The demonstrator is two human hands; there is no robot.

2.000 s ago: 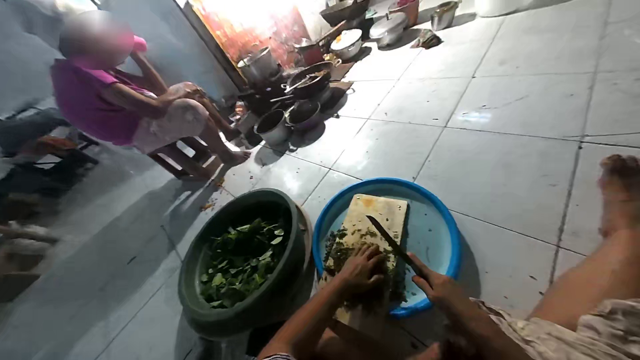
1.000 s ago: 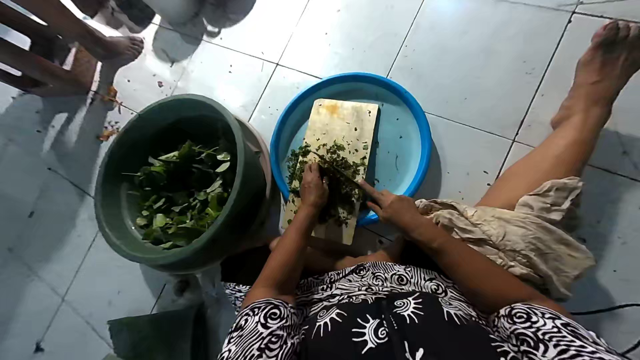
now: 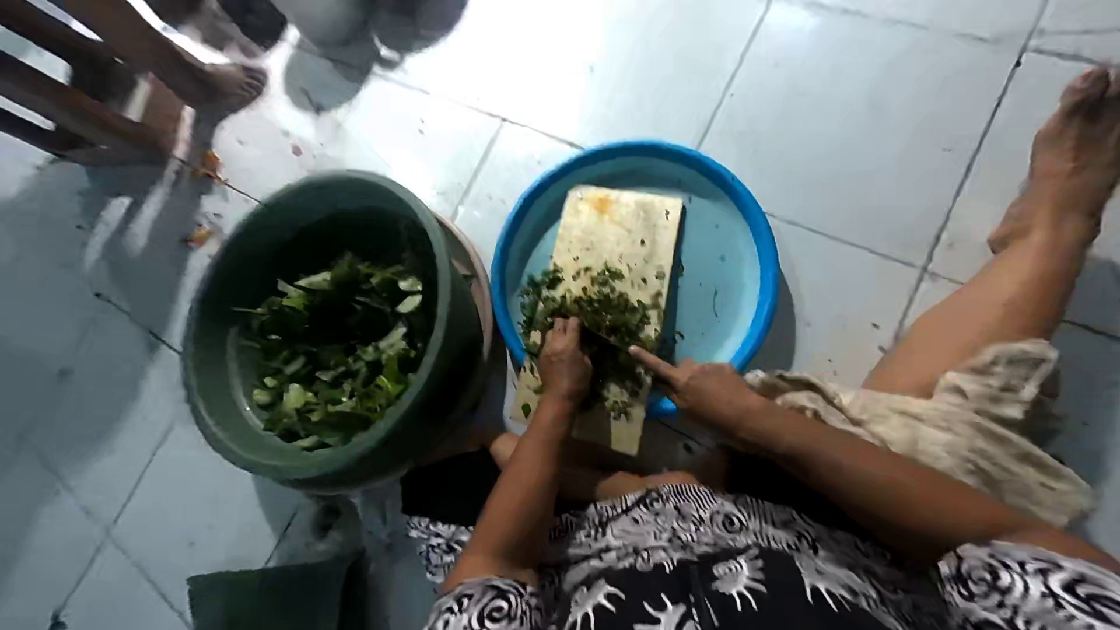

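Observation:
A pale cutting board (image 3: 617, 229) lies across a blue plastic basin (image 3: 731, 262), its near end over the rim. Chopped green leaves (image 3: 612, 302) cover the board's middle and spill on its left side. My right hand (image 3: 713, 394) grips a knife (image 3: 604, 339), index finger stretched forward; the blade reaches left into the leaves, partly hidden. My left hand (image 3: 564, 360) rests on the leaves at the blade's far end, fingers bent down; whether it pinches leaves or the blade tip I cannot tell.
Left of the basin stands a deep green tub (image 3: 206, 350) holding whole and torn green leaves (image 3: 350, 350). Another person's foot (image 3: 232, 87) is beside a wooden stool at upper left. My own bare foot (image 3: 1081, 131) and leg extend at right. A dark green object (image 3: 267, 599) lies at bottom left.
The view has swung down from the room since two seconds ago. The knife, raised over the board then, is now low among the leaves.

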